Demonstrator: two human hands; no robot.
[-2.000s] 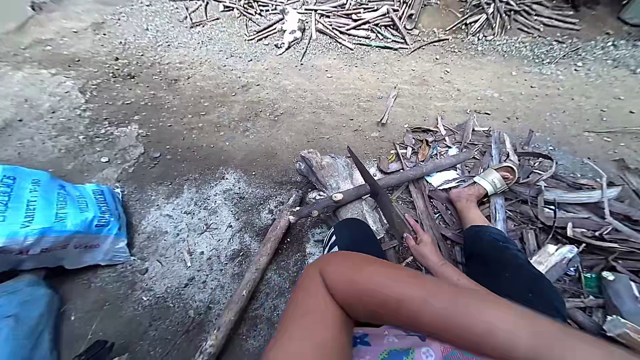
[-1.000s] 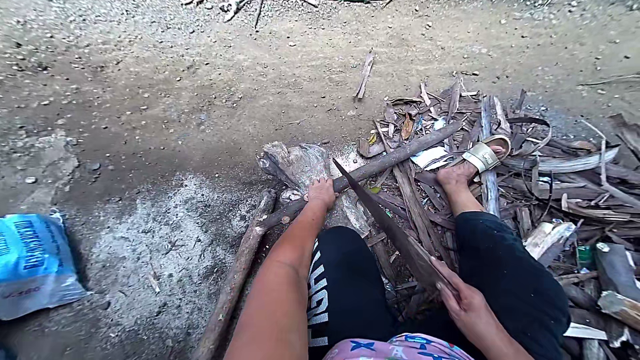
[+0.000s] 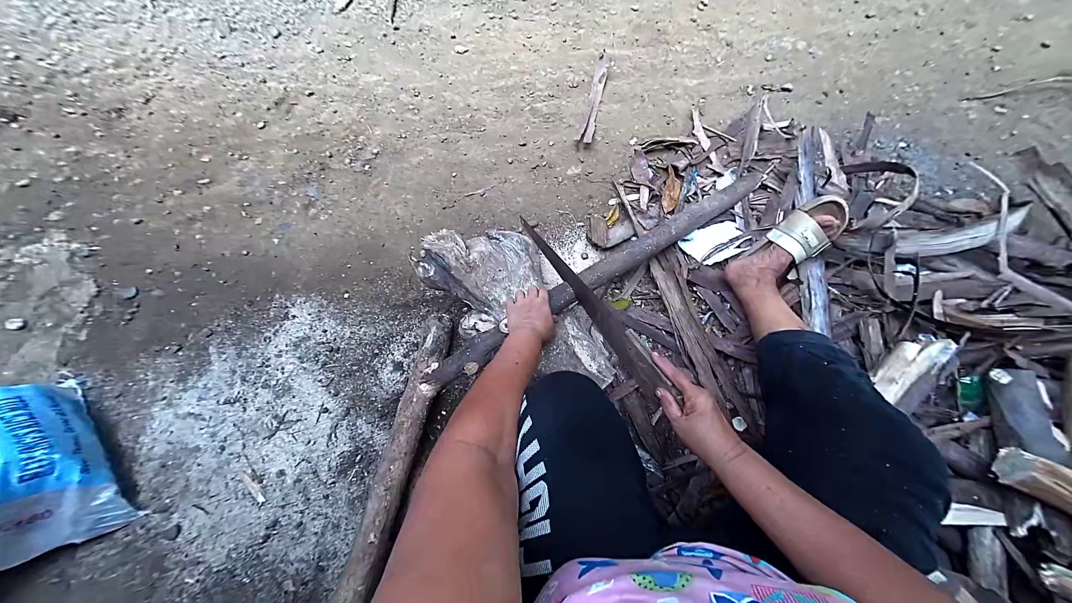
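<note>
My left hand (image 3: 529,315) grips a long wooden branch (image 3: 662,239) that lies across a weathered wood block (image 3: 494,272). My right hand (image 3: 693,410) holds the rear end of a dark handsaw (image 3: 607,318); its handle is mostly hidden by the hand. The blade crosses over the branch just right of my left hand, its narrow tip pointing up and left. Whether the teeth touch the wood cannot be told. The branch's lower left end meets a second, thicker branch (image 3: 394,477) that runs down toward the bottom edge.
Wood scraps and bark (image 3: 938,276) spread over the right side, under my sandaled foot (image 3: 766,260). A blue and white printed sack (image 3: 54,469) lies at the left edge. A loose strip of bark (image 3: 594,99) rests on the dirt ground beyond the block.
Two seconds ago my left hand was not seen on the branch; it came to grip it by one second ago. Since then the right hand and saw have shifted slightly relative to the branch.
</note>
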